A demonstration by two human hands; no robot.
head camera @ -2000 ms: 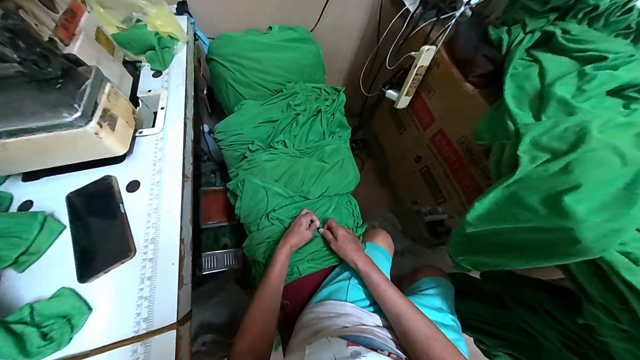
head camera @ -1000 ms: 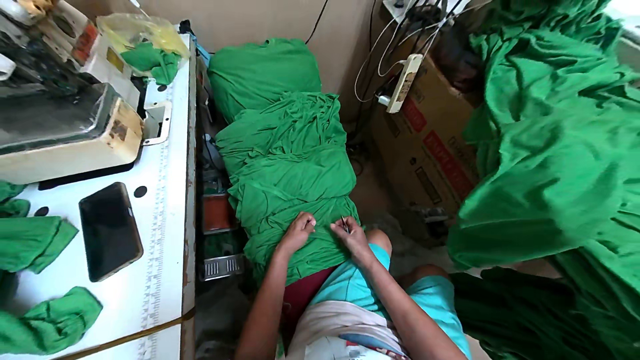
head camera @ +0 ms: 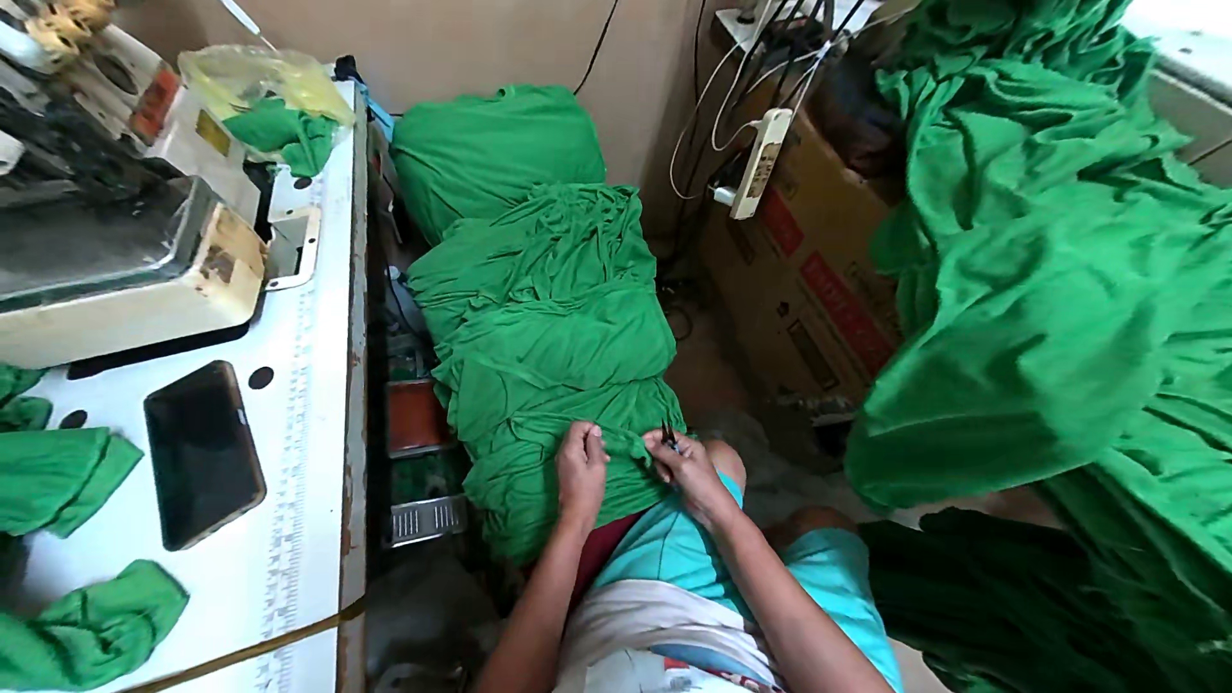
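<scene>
Green fabric [head camera: 568, 337] lies in gathered folds before me, its near end by my lap. My left hand [head camera: 583, 462] is closed on an edge of this cloth. To its right, my right hand [head camera: 676, 460] holds a small dark pointed tool [head camera: 668, 438], which looks like thread snips, its tips pointing away from me. The fingers of that hand also appear to pinch the cloth. A stretch of the fabric runs between both hands.
On the left, a sewing machine [head camera: 125, 260], a smartphone [head camera: 204, 452] and green cloth pieces [head camera: 96, 626] occupy a white table [head camera: 322, 385]. A power strip [head camera: 762, 164] hangs by a cardboard box [head camera: 818, 260]. More green fabric [head camera: 1039, 289] drapes at the right.
The dark tool now shows plainly in my right hand, pointing up; one second ago it was only faintly visible. Both hands stay over the near end of the fabric.
</scene>
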